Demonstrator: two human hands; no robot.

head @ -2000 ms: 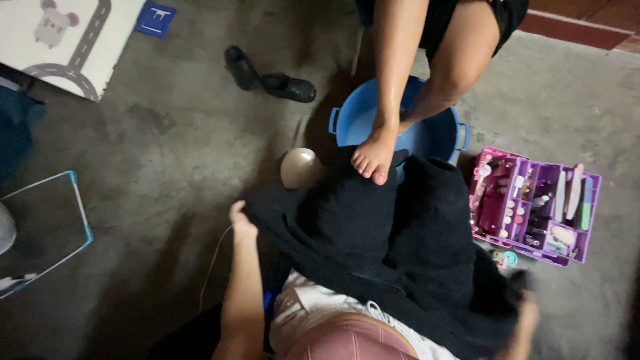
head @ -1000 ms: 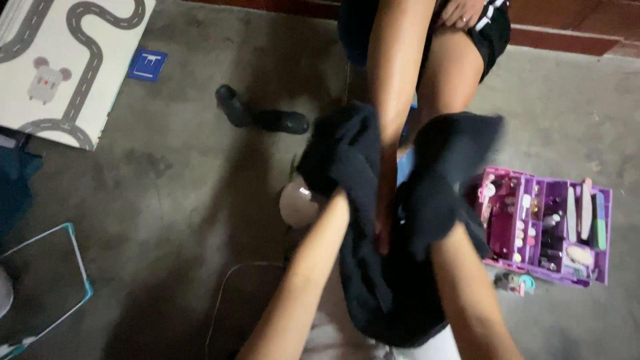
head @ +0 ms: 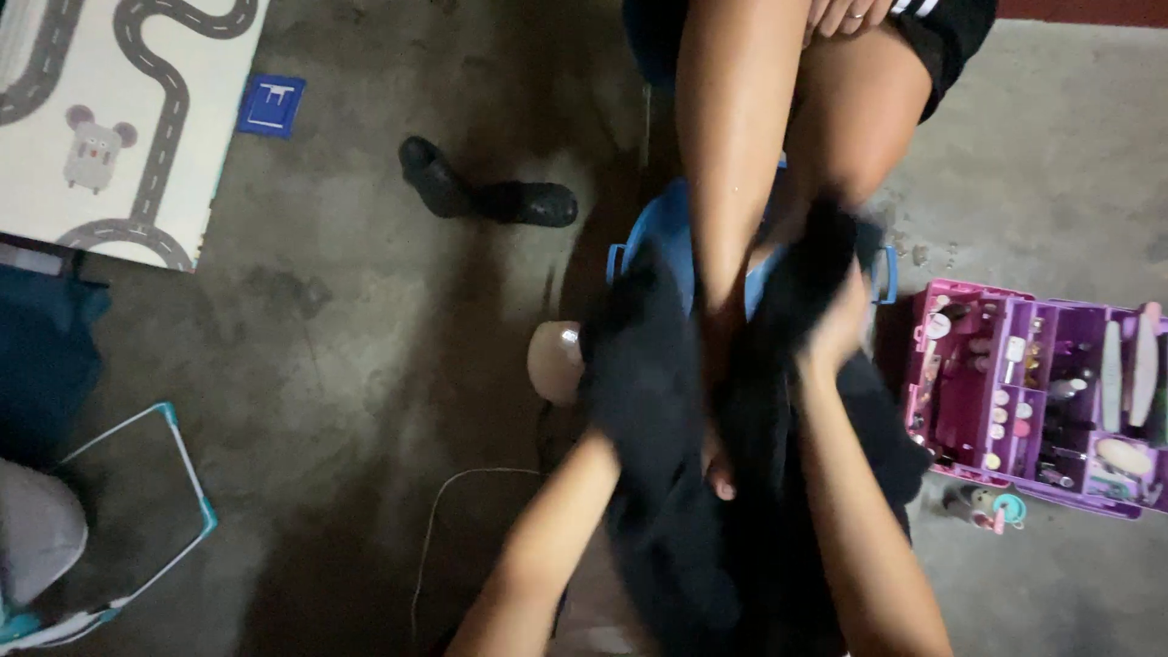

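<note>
A black towel (head: 671,511) lies across my lap and wraps up both sides of another person's lower leg (head: 735,119), whose toes (head: 721,479) show between its folds. My left hand is hidden under the cloth left of the leg; only the forearm shows. On the other side my right hand (head: 839,319) is partly visible, with its fingers in the raised, blurred part of the towel. Behind the cloth stands a blue plastic basin (head: 662,224) with side handles, and the person's other leg (head: 853,109) is bent above it.
An open pink and purple nail-care box (head: 1022,401) is at the right, beside a small teal-lidded container (head: 1008,506). Black clogs (head: 488,192), a pale rounded object (head: 552,360) and a thin cable (head: 429,520) lie to the left. A road-print mat (head: 100,137) and a white-teal frame (head: 187,465) are farther left.
The towel was spread wide under the foot two seconds ago, with my hands at its edges. My hands have come in and up, and the cloth now surrounds the foot and lower leg.
</note>
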